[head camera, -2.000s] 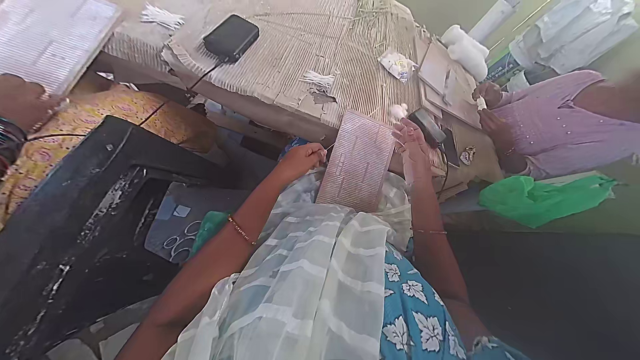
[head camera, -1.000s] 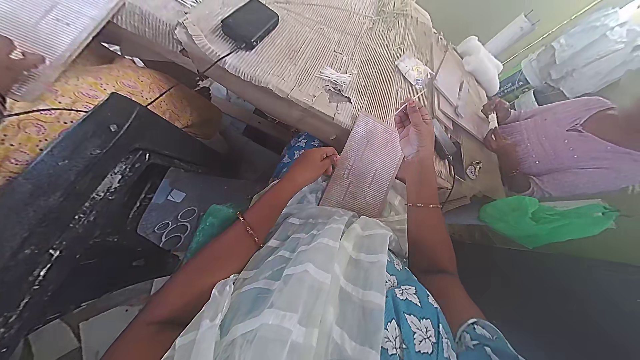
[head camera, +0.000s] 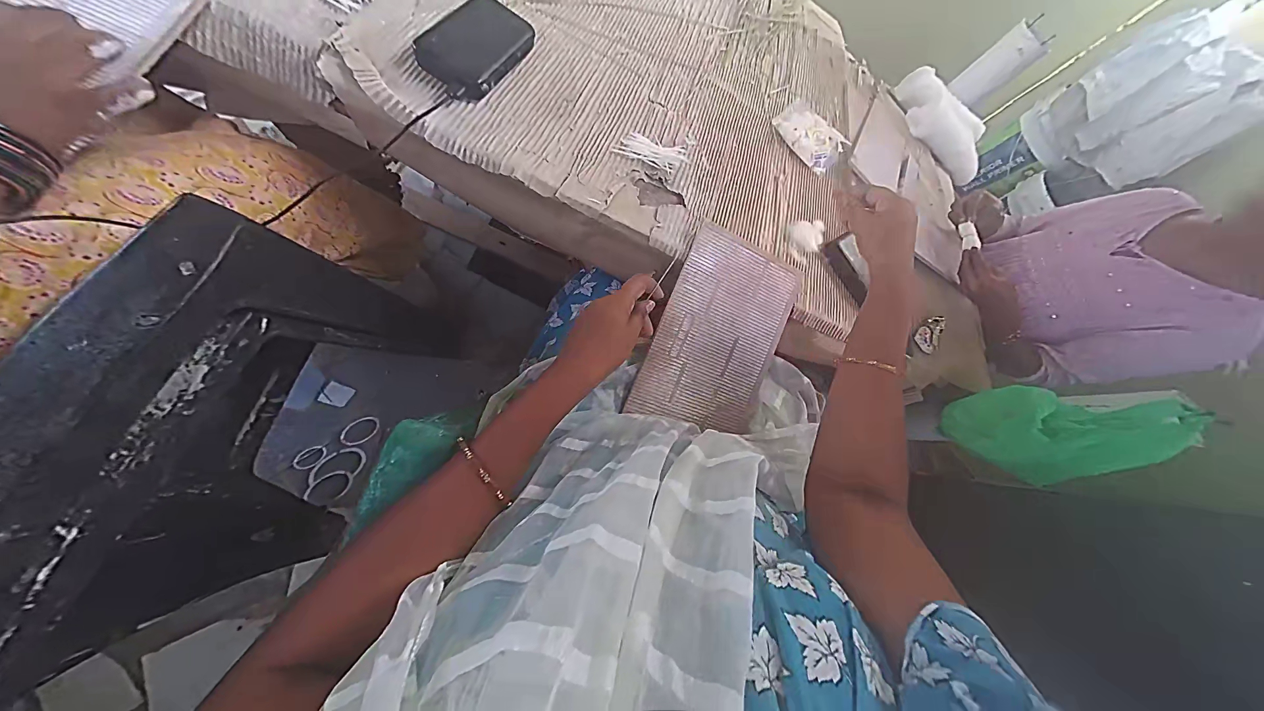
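A flat ribbed rectangular board (head camera: 716, 326) rests tilted on my lap against the table's edge. My left hand (head camera: 629, 314) is at its left side, fingers closed on a thin stick or needle whose tip reaches toward the board's top left corner. My right hand (head camera: 879, 225) is raised over the table beyond the board's right side, its fingers bent together; whether it holds something is too blurred to tell. A white cotton ball (head camera: 806, 236) and a dark box-like object (head camera: 845, 265) lie beside that hand. A small pile of white sticks (head camera: 652, 153) sits on the ribbed table cover.
The ribbed table cover (head camera: 583, 109) bears a black box (head camera: 474, 47) with a cable and a clear plastic packet (head camera: 810, 136). A co-worker's hands (head camera: 976, 237) are at the right, another's hand (head camera: 59, 89) at the upper left. A black chair (head camera: 128, 395) stands left, a green bag (head camera: 1071, 433) right.
My right hand has moved from the board's upper right corner, farther right over the table, and its fingers have drawn together. My left hand stays beside the board's left edge.
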